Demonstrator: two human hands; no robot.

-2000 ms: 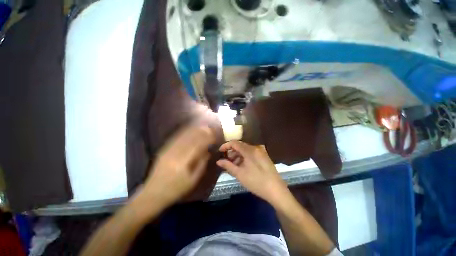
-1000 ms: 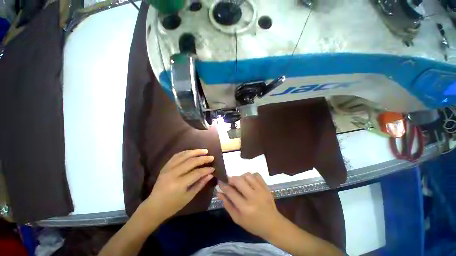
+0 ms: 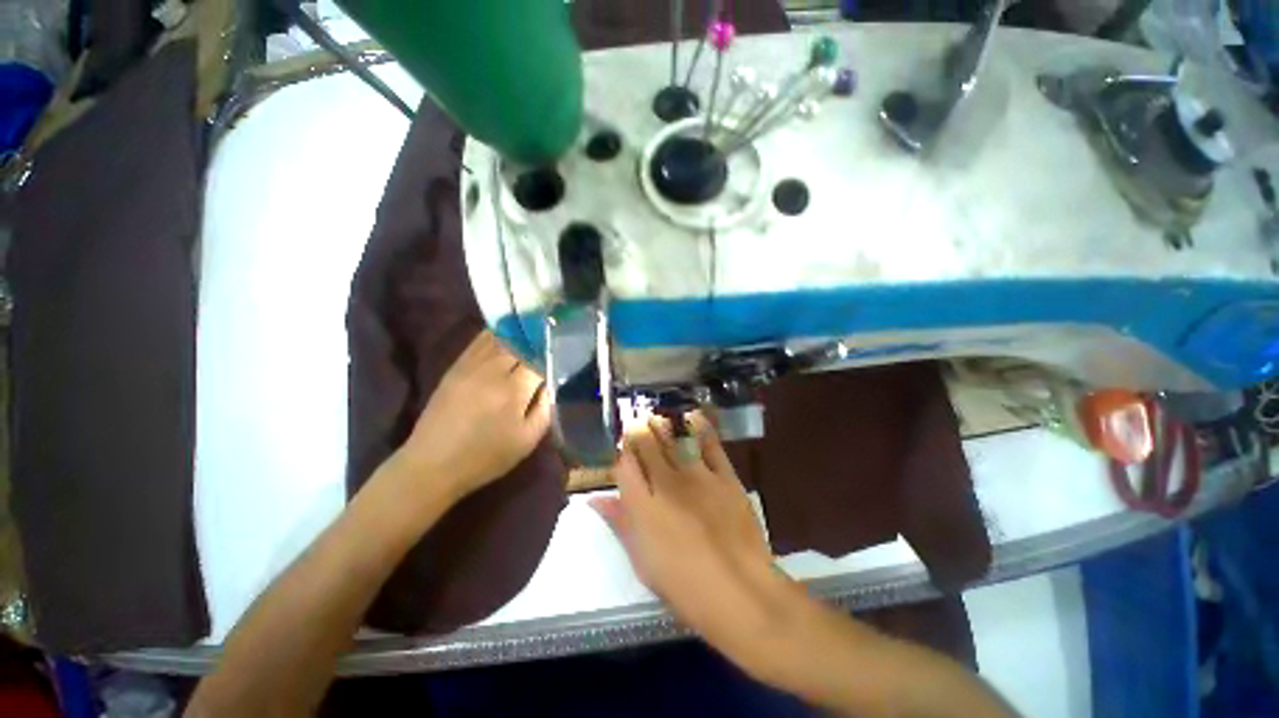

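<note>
The large cut panel of dark brown cloth [image 3: 484,554] lies left of and in front of the needle, its rounded end near the table's front edge. My left hand [image 3: 484,410] rests on it beside the metal guard [image 3: 579,379], fingertips partly hidden by the machine head. My right hand [image 3: 683,505] is at the lit needle area [image 3: 638,414], fingers pointing forward by the presser foot; whether it pinches cloth is hidden. The white sewing machine [image 3: 898,232] with a blue stripe stands over the work. Small brown panels [image 3: 856,463] lie right of the needle under the arm.
Long brown panels [image 3: 105,379] lie at the far left of the white table [image 3: 281,351]. Red-orange scissors [image 3: 1157,470] lie at the right end. A green cone [image 3: 491,70] and pins with coloured heads [image 3: 823,53] are above the head. A blue crate [image 3: 1157,617] is below right.
Both hands have moved forward from the table's front to the needle area. The large panel's near end now lies rounded on the table. The view shows more of the machine's top.
</note>
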